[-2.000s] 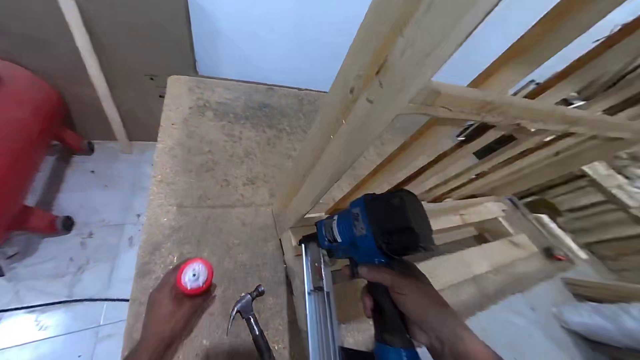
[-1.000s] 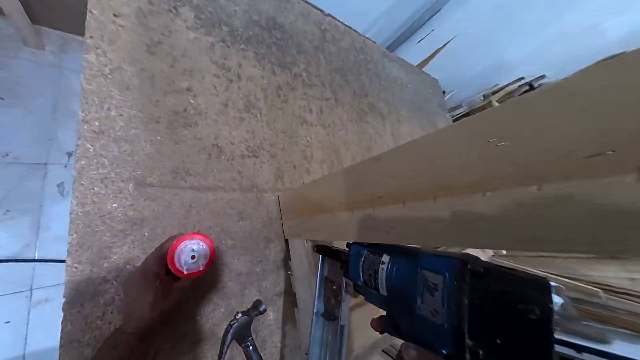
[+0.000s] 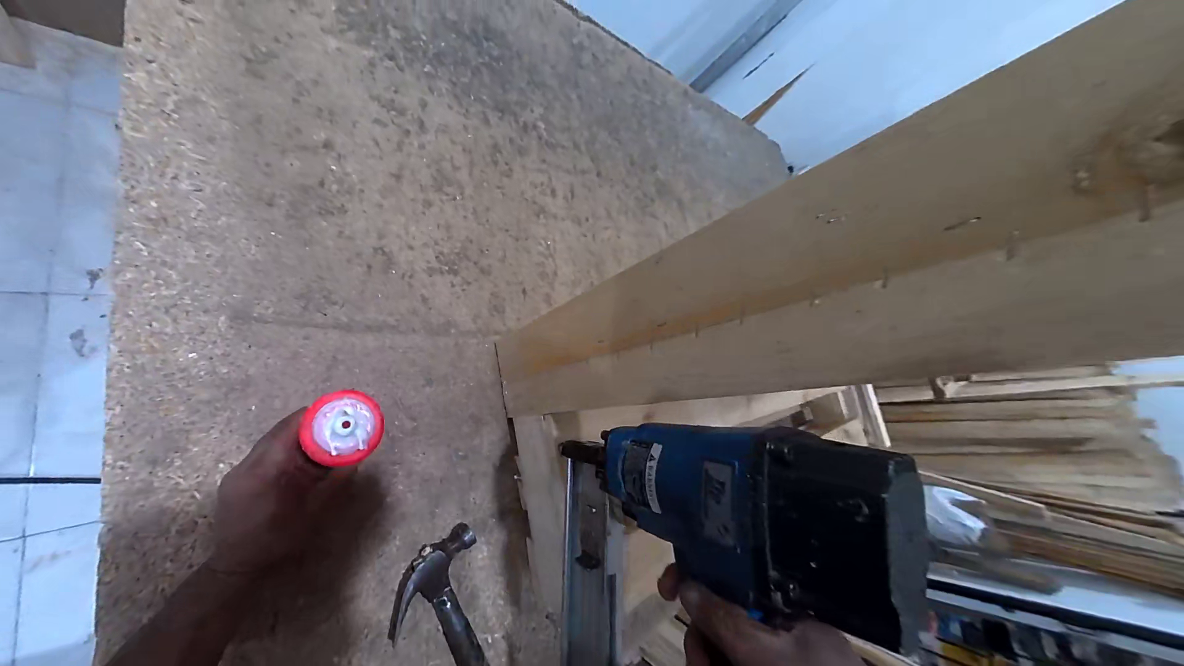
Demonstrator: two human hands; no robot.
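My left hand point(image 3: 264, 490) grips a red bottle point(image 3: 342, 428) with a whitish, smeared top, held over the particleboard sheet at the lower left. At the lower right my right hand point(image 3: 740, 620) is closed around the handle of a blue and black pneumatic nailer point(image 3: 740, 509). The nailer's nose points left, close to the end of a wooden frame, below a long board point(image 3: 786, 268) that bears several staples. Between my hands a claw hammer point(image 3: 439, 583) lies on the board. Whether a finger rests on the trigger is hidden.
The particleboard sheet point(image 3: 370, 185) spans the middle and left, beside a tiled floor point(image 3: 55, 370) with a black hose. Stacked wooden slats point(image 3: 1027, 425) lie at the right. A pale wall point(image 3: 888, 74) stands behind.
The view has moved closer over the board. The nailer has turned so that its nose points left, and its black end is toward the right. The bottle remains in my left hand.
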